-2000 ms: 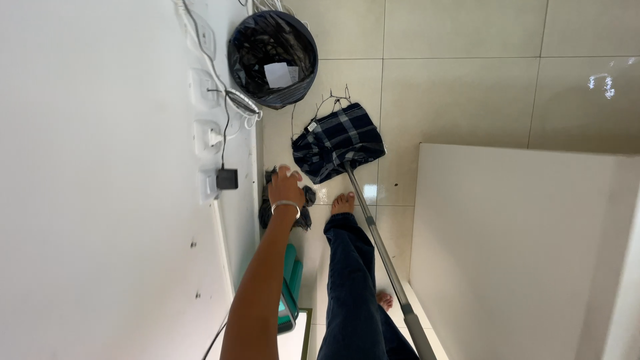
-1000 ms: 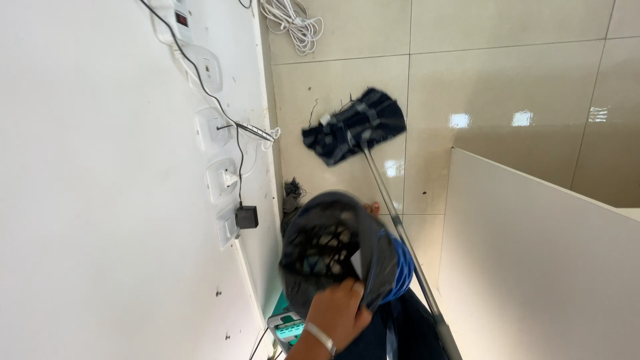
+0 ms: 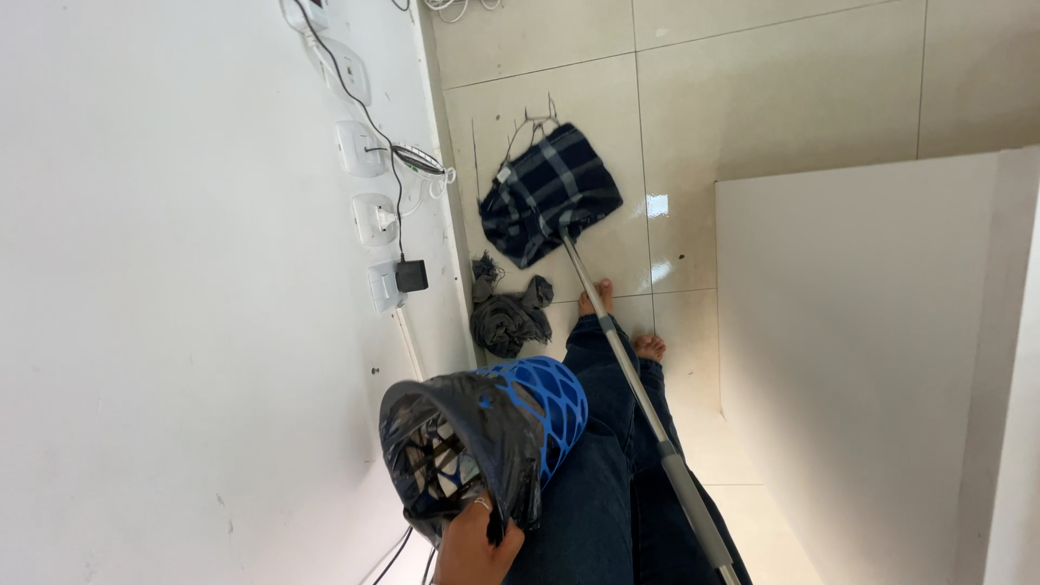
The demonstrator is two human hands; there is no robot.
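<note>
My left hand [image 3: 478, 543] grips the rim of a blue lattice wastebasket [image 3: 552, 402] lined with a black plastic bag [image 3: 508, 455]. The basket is tilted, its mouth toward the wall, beside my legs. A mop [image 3: 617, 349] with a metal pole runs down past my legs to the bottom edge; a dark blue plaid cloth [image 3: 556, 191] covers its head on the floor. My right hand is out of view. A crumpled grey cloth [image 3: 510, 321] lies on the floor between the wall and my feet.
Wall sockets [image 3: 374, 219] with a black adapter [image 3: 412, 275] and hanging cables line the wall at left. A white panel [image 3: 853, 325] stands at right. White cable [image 3: 463, 6] lies at the top by the wall. My bare feet are near the mop pole.
Two seconds ago the wastebasket stood on the floor by the wall and my left hand was empty. The hand now holds it near my legs, tilted more toward the wall than one second ago.
</note>
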